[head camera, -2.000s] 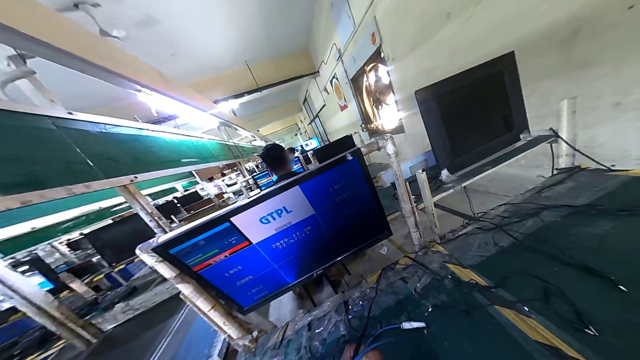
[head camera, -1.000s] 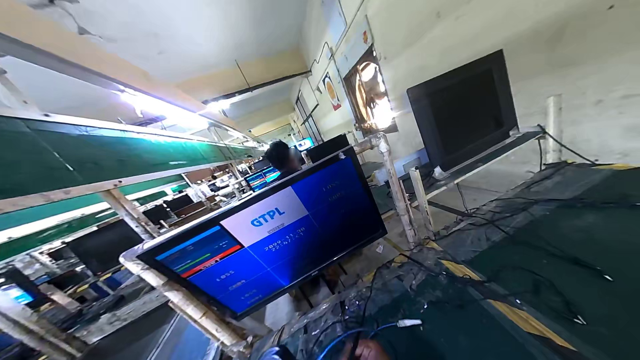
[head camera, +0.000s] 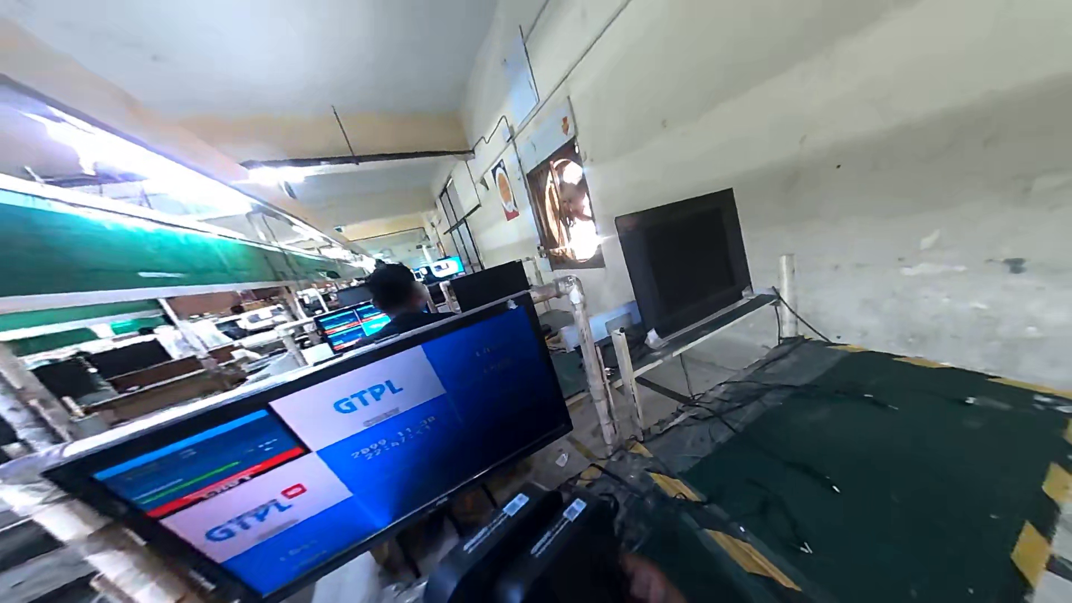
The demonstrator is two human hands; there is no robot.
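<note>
Two black plastic boxes (head camera: 557, 548), side by side and bearing small white labels, stand at the bottom centre in front of a lit monitor (head camera: 360, 444). Part of one hand, apparently my right hand (head camera: 649, 579), shows blurred at the bottom edge, against the right side of the boxes. Its grip is too blurred and cut off to tell. My left hand is not in view. The monitor, split into several picture tiles, leans tilted on a frame of pale pipes.
A dark monitor (head camera: 687, 264) stands on a narrow shelf by the wall. Loose black cables (head camera: 775, 494) lie over the green mat (head camera: 888, 477), edged with yellow-black tape. Beyond the lit monitor, a person (head camera: 395, 293) is near more screens. A pipe post (head camera: 589, 368) rises beside the lit monitor.
The two black boxes have come into view at the bottom centre. One more tile on the lit monitor now shows a white picture with a logo.
</note>
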